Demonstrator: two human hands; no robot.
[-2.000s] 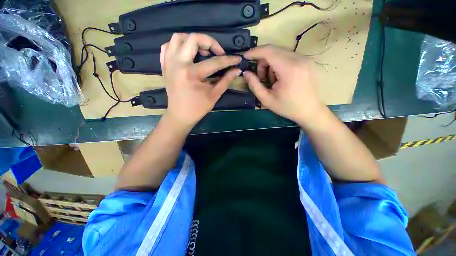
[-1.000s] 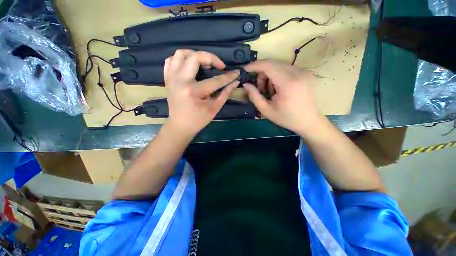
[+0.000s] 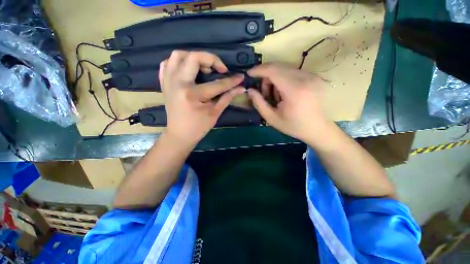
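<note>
Several long black housings lie in parallel on a tan cardboard sheet: the topmost housing, one below it, a third partly under my hands, and a lower one near the bench edge. My left hand and my right hand meet at the right end of the third housing. Both hands pinch a small black end piece there. Fingertips hide most of it. Thin black lead wires run from the housing ends.
The cardboard sheet lies on the green bench. Crumpled clear plastic bags lie left and right. A dark blurred object juts in at upper right. A blue tray rim shows at the top. Open cardboard boxes stand below.
The view has shifted, so the bench and housings sit lower in the picture than at first. Both hands stay at the right end of the third housing, with fingers only slightly changed.
</note>
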